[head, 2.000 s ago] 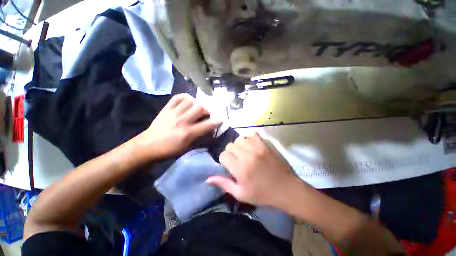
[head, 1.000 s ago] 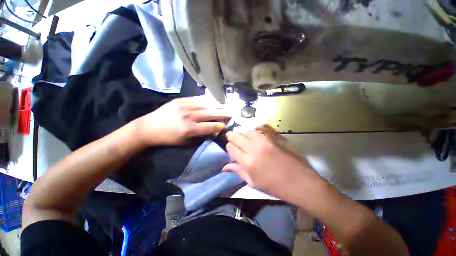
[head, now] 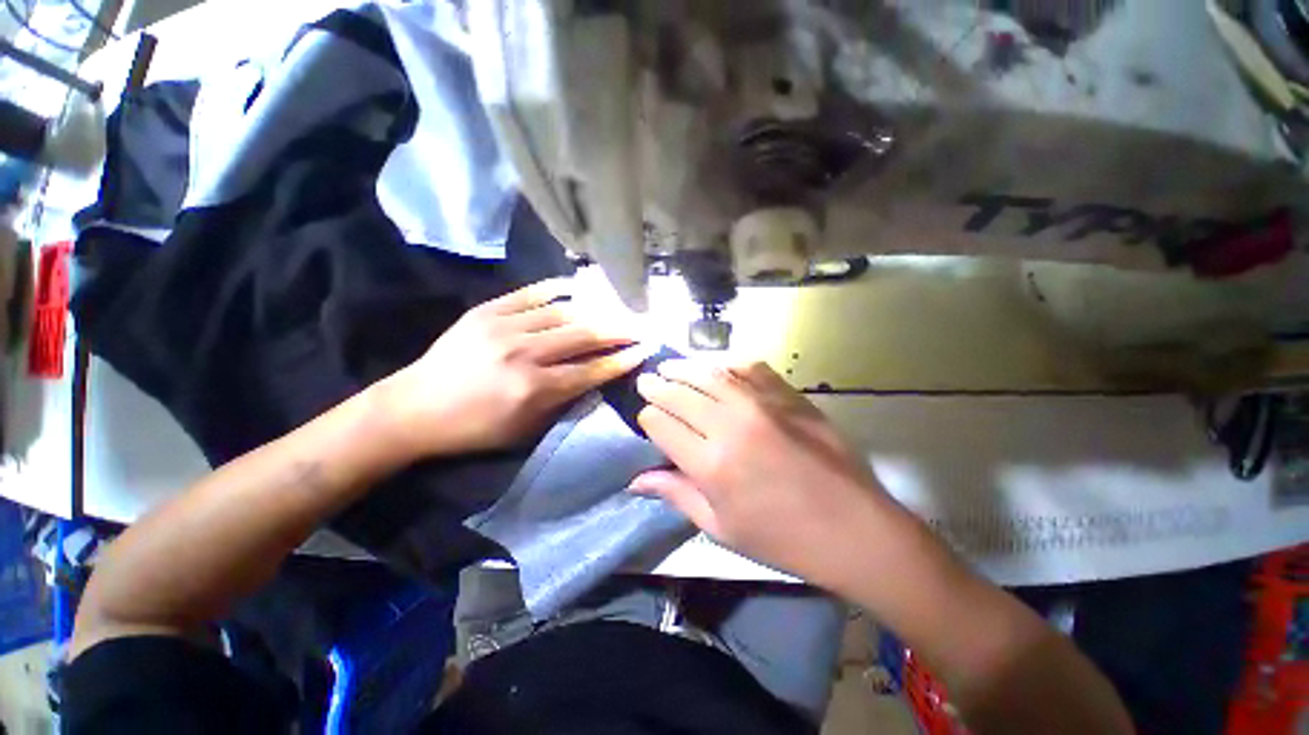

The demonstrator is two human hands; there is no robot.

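Observation:
The black panel [head: 287, 323] of the garment lies left of the needle, with light grey panels [head: 445, 180] joined to it. A grey flap [head: 596, 495] hangs over the table's front edge below my hands. My left hand [head: 503, 366] lies on the black cloth, fingertips close to the brightly lit needle area. My right hand [head: 739, 445] has its fingers on the narrow black edge [head: 629, 399], its thumb over the grey flap. The fingertips of both hands almost meet in front of the presser foot, which is lost in glare.
The off-white machine head [head: 890, 158] stands above and to the right. The yellowish machine bed [head: 976, 338] and white table [head: 1062, 474] extend right. A blue crate [head: 381, 668] is below at left, a red crate [head: 1270, 646] at lower right. A small red item [head: 50, 309] is at far left.
Since the first frame my hands have come closer together at the needle, the left one flatter. The grey flap has shifted and spread over the table edge. The camera view has also shifted.

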